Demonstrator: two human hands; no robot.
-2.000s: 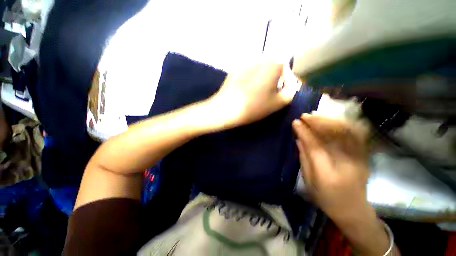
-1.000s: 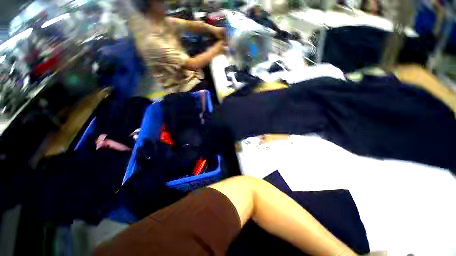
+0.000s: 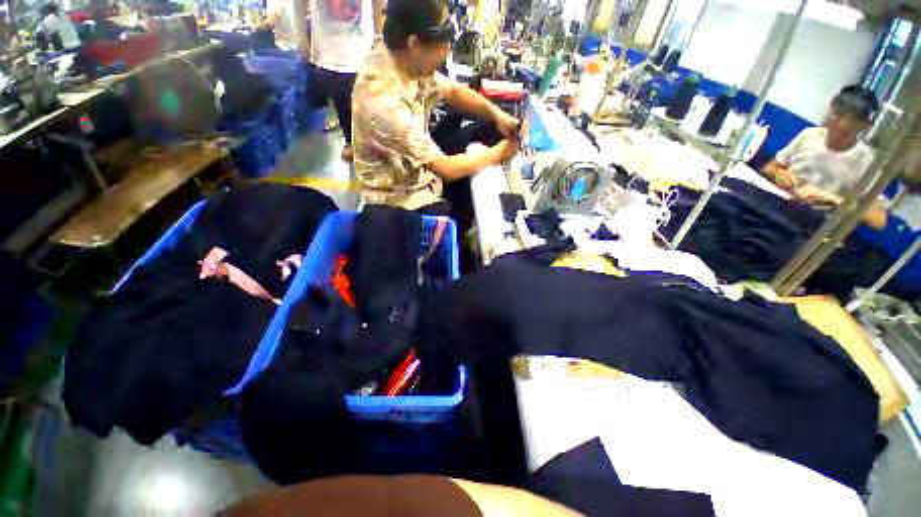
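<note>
The dark garment panel (image 3: 646, 500) shows only in part at the bottom edge, on the white table (image 3: 677, 429). A large heap of the same dark cloth (image 3: 646, 323) lies across the far part of the table and hangs over its left side. A brown sleeve and part of my left forearm show at the bottom edge; my left hand is cut off below the frame. My right hand is out of the picture. The sewing machine head at my work place is not in view.
Blue crates (image 3: 404, 406) hold dark cloth (image 3: 384, 293), with a red-orange cloth (image 3: 403, 375) and pink ties (image 3: 237, 273). A person in a patterned shirt (image 3: 389, 131) works at another machine (image 3: 571, 187). Another person (image 3: 828, 151) sits at far right. A wooden bench (image 3: 141, 202) stands left.
The view has swung left and up, away from the machine, to the crates and workshop. My hands, earlier on the dark panel at the machine head, have left the picture.
</note>
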